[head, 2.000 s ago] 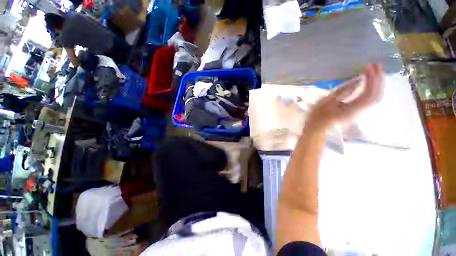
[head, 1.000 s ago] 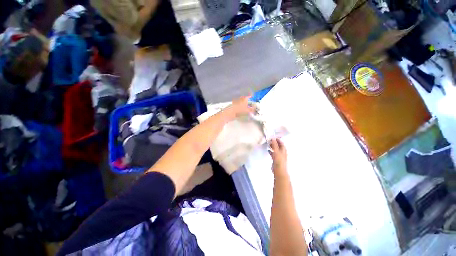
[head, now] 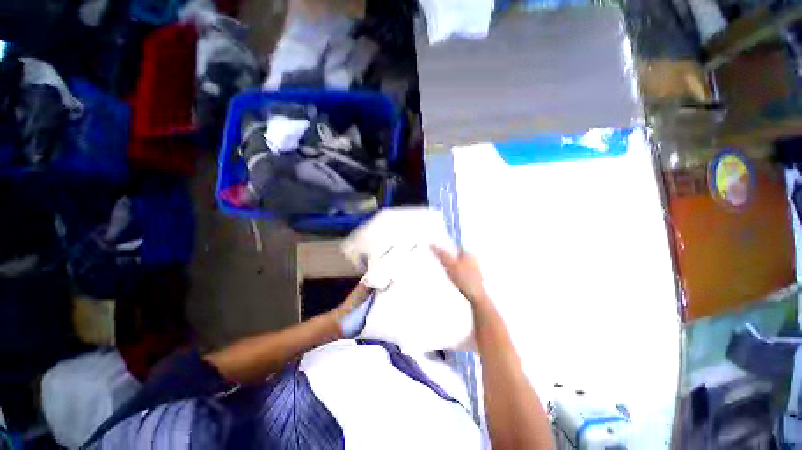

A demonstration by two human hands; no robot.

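Observation:
A bundle of off-white pieces [head: 409, 294] is held in front of my body at the left edge of the white table. My left hand [head: 356, 303] grips its left side, with a pale bit of cloth at the palm. My right hand [head: 459, 271] lies on its upper right side with the fingers on the cloth. The far end of the bundle is blurred. The white-topped table [head: 572, 255] runs beside it on the right.
A blue plastic basket [head: 225, 163] of grey and white pieces stands ahead on the left, with a red crate [head: 165, 97] beyond. A grey surface [head: 528, 79] and blue strip lie at the table's far end. A white device [head: 594, 426] is at the near right.
The off-white pieces have moved from the table toward my body, gathered between both hands. Both hands have drawn back left. The view has turned.

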